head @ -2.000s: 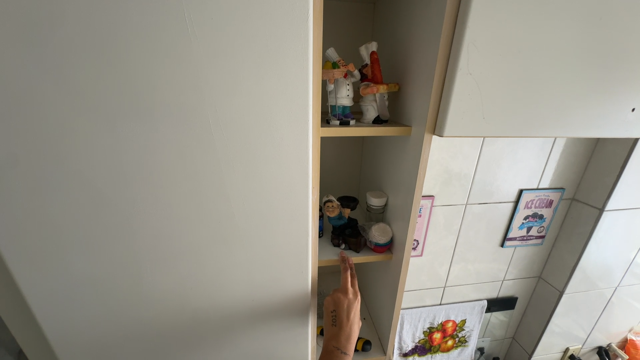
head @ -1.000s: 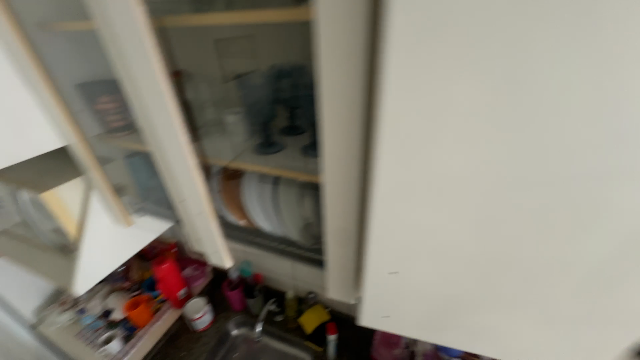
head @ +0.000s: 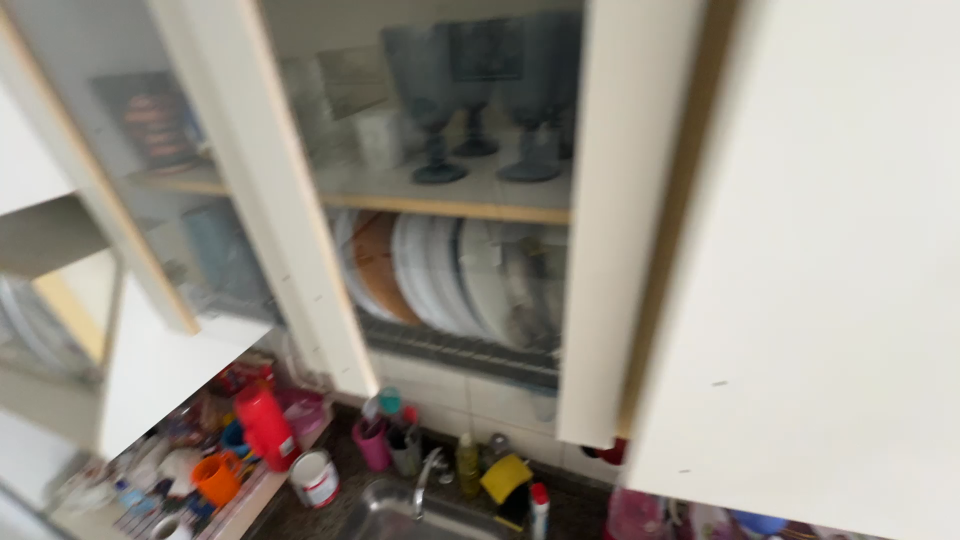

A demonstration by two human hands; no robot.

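Neither of my hands shows in the head view now. Across the upper part is a kitchen wall cabinet with glass-fronted doors. Behind the glass, dark stemmed goblets (head: 529, 112) stand on a shelf (head: 450, 205). Below them, white plates (head: 427, 274) and an orange-brown plate (head: 381, 262) stand on edge in a dish rack (head: 457, 350). A large white cabinet door (head: 810, 262) fills the right side, slightly blurred.
Underneath lie a steel sink (head: 386, 517) with a faucet (head: 429, 480), a yellow cloth (head: 506, 478), a pink cup (head: 372, 444) and a white can (head: 314, 478). A red thermos (head: 265, 427) and an orange mug (head: 217, 480) stand at the left among clutter.
The view has swung from the narrow open shelves with chef figurines to the glass cabinet and sink. The hand seen at those shelves two seconds ago is out of view.
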